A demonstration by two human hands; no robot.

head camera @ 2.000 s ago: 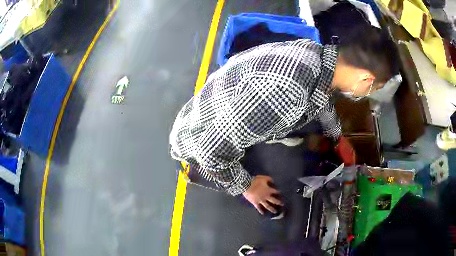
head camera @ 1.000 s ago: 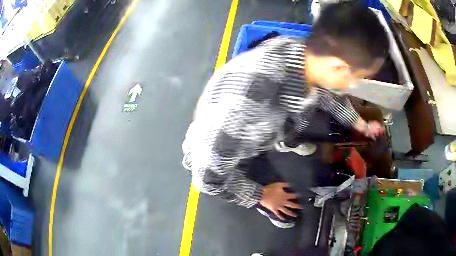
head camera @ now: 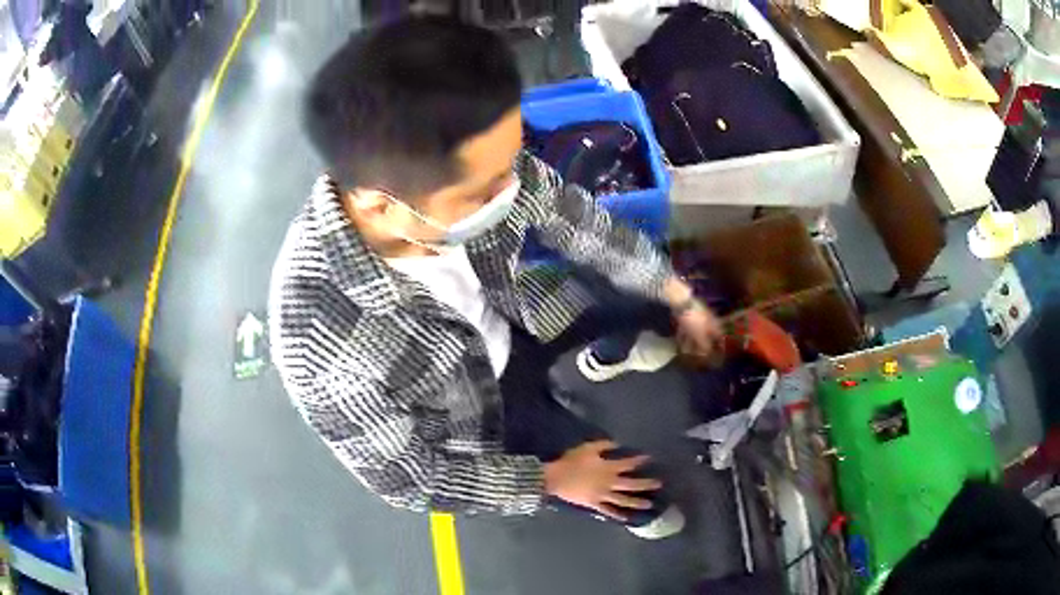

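Observation:
Neither of my hands is in view. A green-topped machine [head camera: 912, 447] stands nearest at the lower right, with small red and yellow parts along its upper edge. An orange-red object [head camera: 764, 342] is just beyond it, beside a grey metal piece [head camera: 744, 421]. A dark shape [head camera: 988, 546] covers the machine's lower right corner; I cannot tell what it is.
A masked person in a checked jacket [head camera: 384, 407] bends at the centre, one hand near the orange-red object. A blue crate [head camera: 634, 221] and white bin [head camera: 756, 184] hold dark pieces. Yellow lines [head camera: 142, 384] cross the grey floor.
The person has shifted to the left of the picture and turned their head. Their far hand has moved left, near the orange-red object. More of the blue crate and white bin shows.

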